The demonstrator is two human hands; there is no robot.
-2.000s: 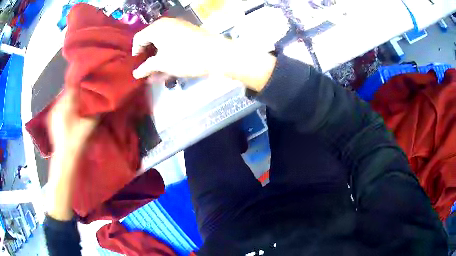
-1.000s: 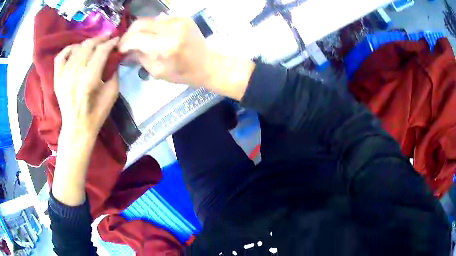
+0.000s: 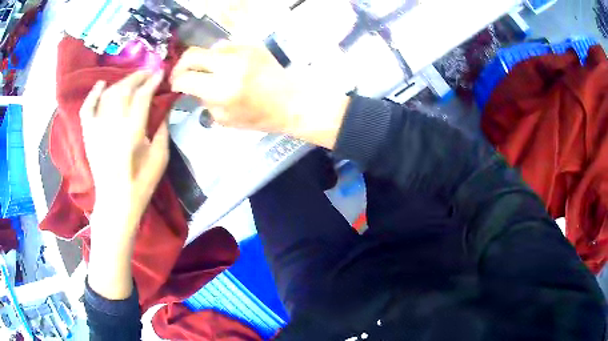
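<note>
A rust-red knit garment (image 3: 73,140) lies over the left of the machine table and hangs off its front edge. My left hand (image 3: 123,140) lies on the garment, fingers spread toward the needle area. My right hand (image 3: 227,83) pinches the red cloth edge just right of the pink-purple lamp glow (image 3: 140,54); its fingertips are partly blurred. The metal parts of the sewing machine (image 3: 150,26) stand just beyond both hands. The needle itself cannot be made out.
A ruler strip (image 3: 285,148) runs along the table's front edge. A round dark knob (image 3: 206,118) is beside the right hand. A blue bin (image 3: 250,293) is below left, with red cloth (image 3: 200,323) beside it. Another blue bin (image 3: 490,83) at right holds red garments (image 3: 540,126).
Both hands have moved from apart to close together at the needle area, the left one going up from the lower garment. The raised, bunched cloth now lies flatter under the left hand.
</note>
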